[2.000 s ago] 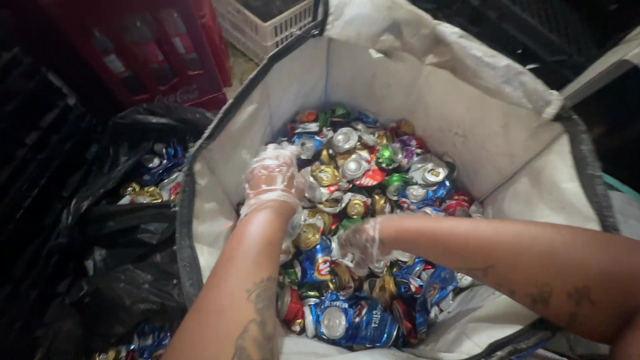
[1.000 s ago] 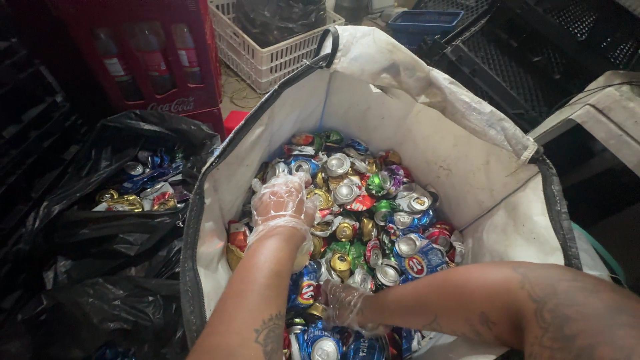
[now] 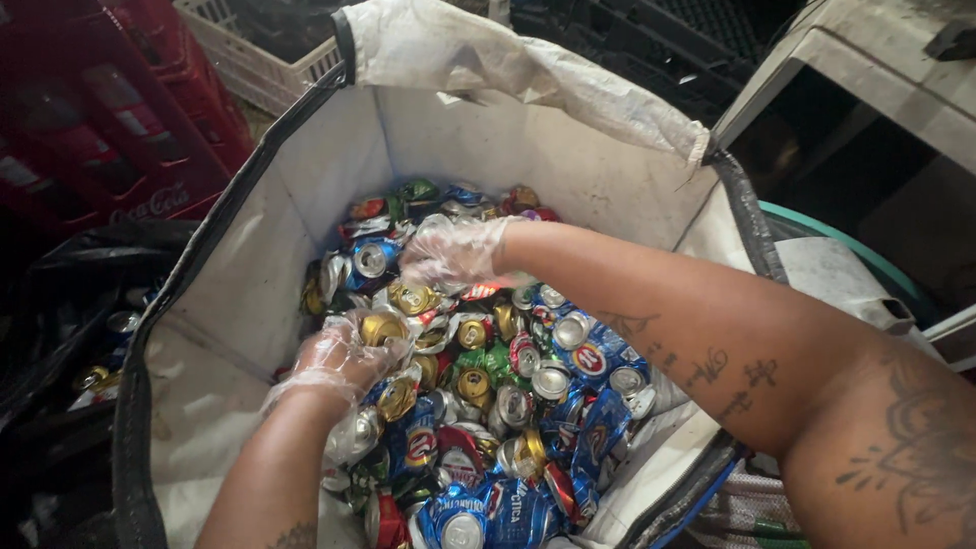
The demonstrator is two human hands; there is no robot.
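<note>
Crushed aluminium drink cans (image 3: 473, 385) of several colours fill the lower part of a large white woven bag (image 3: 534, 145) with a dark rim. Both hands wear thin clear plastic gloves. My left hand (image 3: 343, 354) is at the left of the pile, its fingers around a gold can (image 3: 383, 329). Farther back in the bag, my right hand (image 3: 454, 252) lies on the cans, beside a blue can (image 3: 372, 259); its fingertips are partly hidden by the glove and blur, so whether it grips a can does not show.
Red bottle crates (image 3: 152, 137) stand at the upper left, beside a pale plastic basket (image 3: 267, 69). A black plastic bag (image 3: 99, 259) with more cans lies at the left. Black crates (image 3: 633, 38) are behind the bag, and a whitish frame (image 3: 877, 84) stands at the right.
My right hand has moved from the near part of the pile to its far part. My left hand has moved nearer to me along the left side. The view has shifted closer.
</note>
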